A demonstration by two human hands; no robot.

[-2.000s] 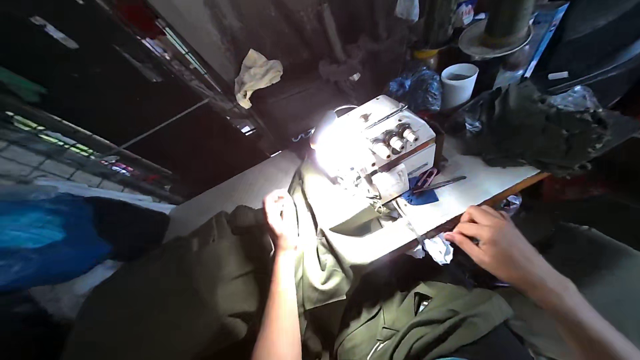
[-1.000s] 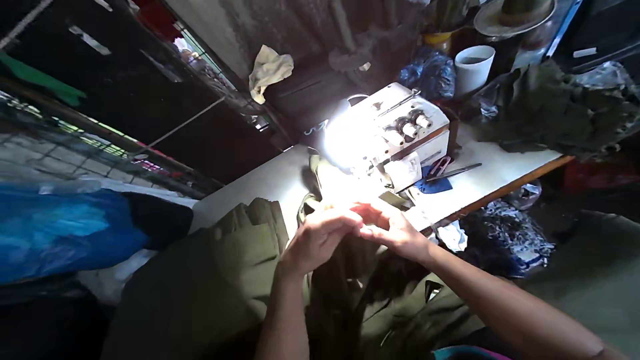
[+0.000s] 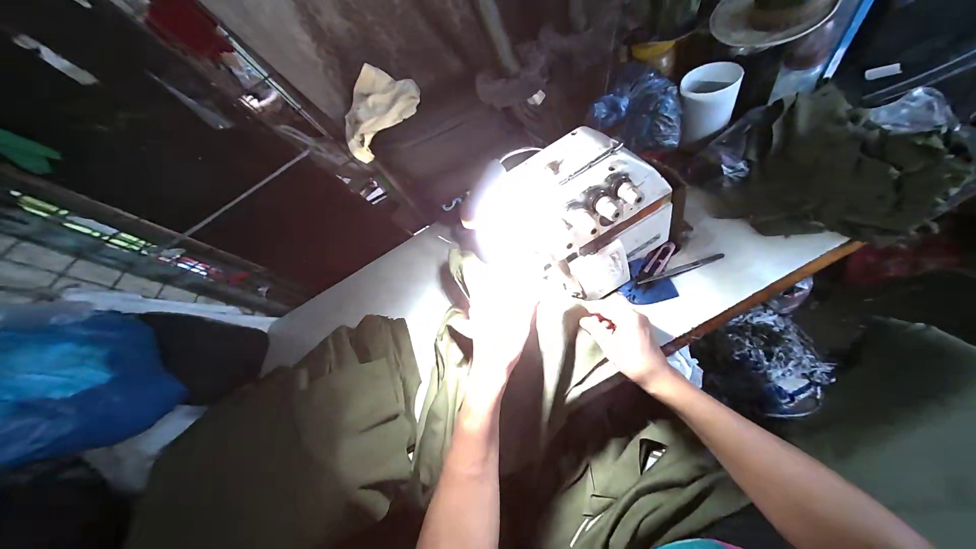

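A white sewing machine [image 3: 610,206] with several thread tension knobs stands on the table, its lamp glare washing out the needle area. Olive-green cloth [image 3: 560,358] runs from the machine down toward my lap. My left hand [image 3: 499,328] lies on this cloth in the glare, its fingers too bright to make out. At the front of the machine, my right hand [image 3: 625,335] pinches the cloth's edge, with something small and red at its fingers. Pink-handled thread snips [image 3: 657,261] and dark tweezers [image 3: 682,268] rest on a blue cloth scrap [image 3: 648,291] just beyond my right hand.
A white cup [image 3: 709,99], a blue plastic bag [image 3: 640,110] and dark green cloth pieces [image 3: 854,168] sit behind and right of the machine. More olive cloth [image 3: 305,427] is heaped at left, beside a blue bag [image 3: 76,381]. The table's wooden edge [image 3: 762,293] runs at right.
Two seconds ago my right hand was by a white scrap at the table edge. One second ago my hands were together before the machine; now they are apart, on the cloth nearer to it.
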